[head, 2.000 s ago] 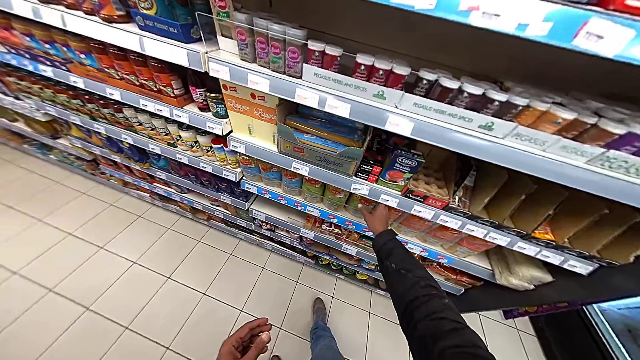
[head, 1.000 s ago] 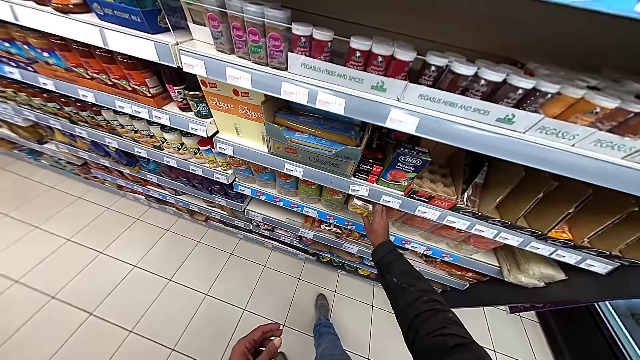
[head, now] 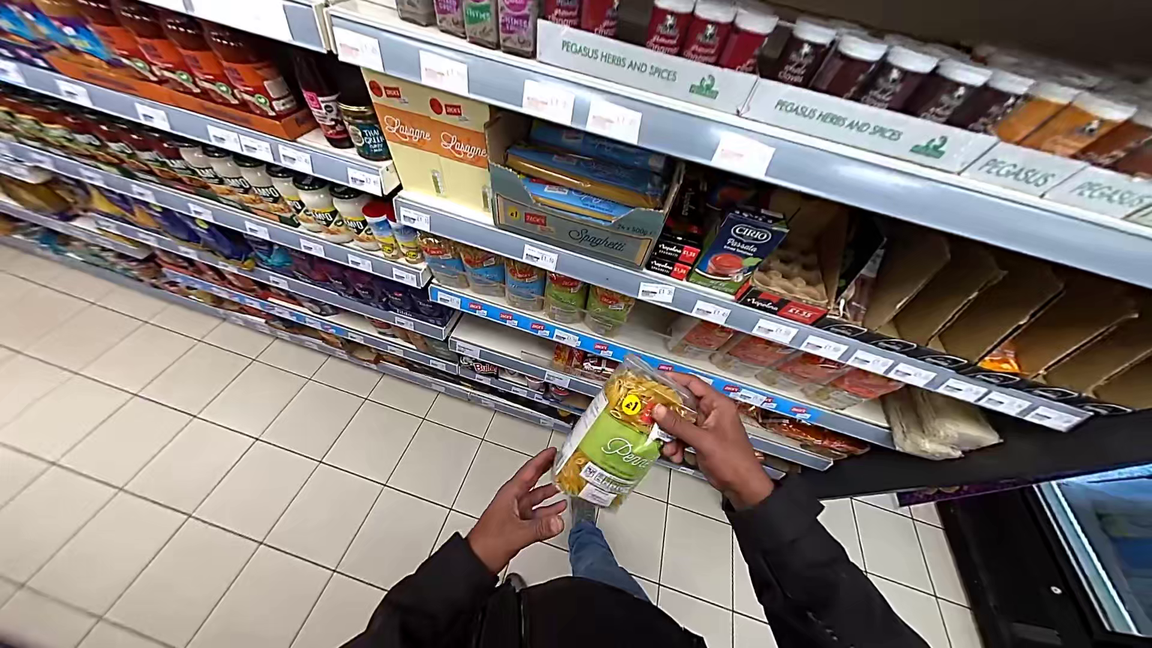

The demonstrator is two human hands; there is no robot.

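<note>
A clear plastic bag of penne pasta (head: 621, 445) with a green label and a yellow price spot is tilted in front of the shelves. My right hand (head: 715, 436) grips its upper right side, thumb on the front. Close to the bag's lower left edge is my left hand (head: 519, 511), palm turned toward it, fingers apart and holding nothing; whether the fingertips touch the bag I cannot tell. Behind, more green-labelled pasta bags (head: 565, 297) stand on a lower shelf beside blue-labelled ones (head: 483, 270).
Above are a spaghetti carton (head: 576, 229), a yellow lasagne box (head: 432, 153), a passata carton (head: 738, 250) and spice jars (head: 900, 76). Sauce jars (head: 315, 202) line the left shelves. Tiled floor (head: 243, 477) lies below; a dark cabinet with a glass panel (head: 1102, 540) stands at lower right.
My right hand has come away from the lower shelf with the bag of penne pasta in it. My left hand has risen beside the bag.
</note>
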